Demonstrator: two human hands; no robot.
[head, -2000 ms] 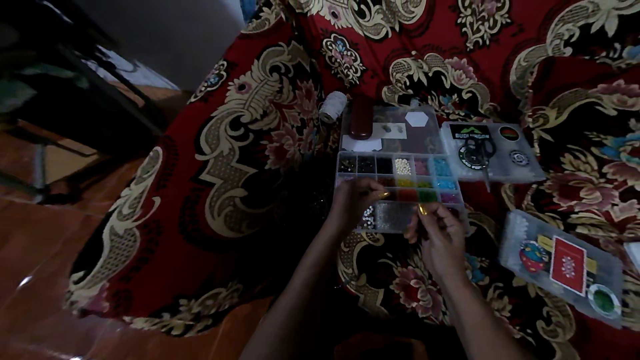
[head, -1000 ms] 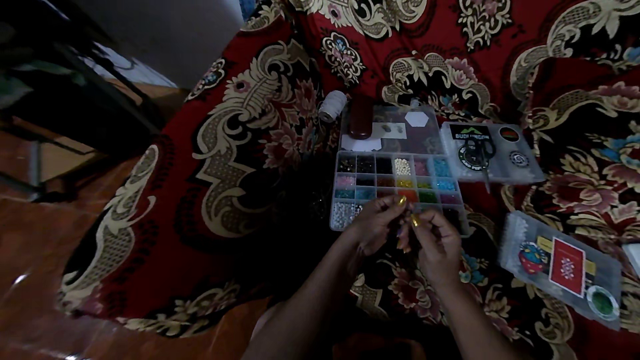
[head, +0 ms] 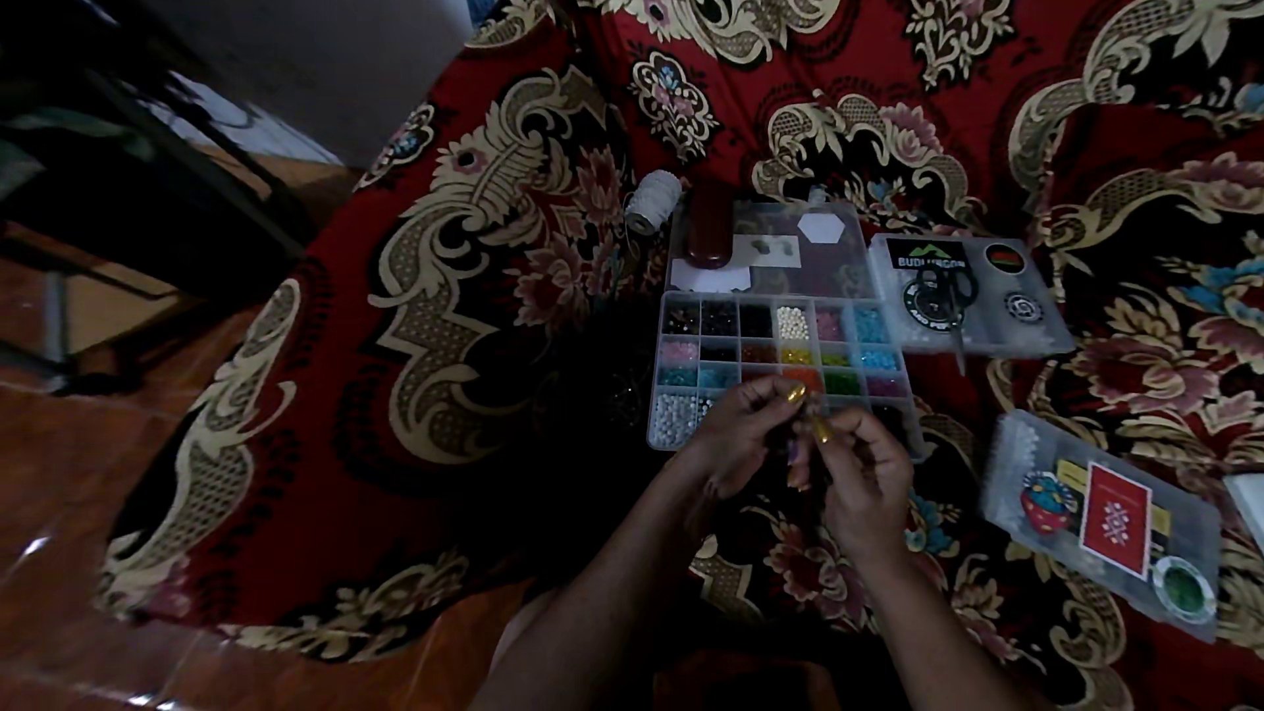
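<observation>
My left hand (head: 743, 433) and my right hand (head: 866, 472) meet above the near edge of a clear plastic compartment box (head: 656, 395). Thumb and fingertips of both are pinched close together; something tiny seems to be between them, too small and dim to name. Beads of many colours fill the box: white beads (head: 677, 415) at the near left, cream beads (head: 793, 323) in the back row, orange beads (head: 802, 379) just behind my fingers, green beads (head: 841, 382) beside those. My hands hide part of the front compartments.
On the open lid (head: 829, 267) lie a dark red case (head: 710, 225) and white paper pieces (head: 820, 228). A spool of white cord (head: 653, 201) stands left. Black-handled scissors (head: 950, 296) rest on a closed plastic box (head: 1037, 331). Another stickered box (head: 1017, 494) is at right, on patterned red fabric (head: 336, 395).
My hands were apart over the bead box two seconds ago, then came together at its near edge. They remain joined there now, the left hand slightly lower.
</observation>
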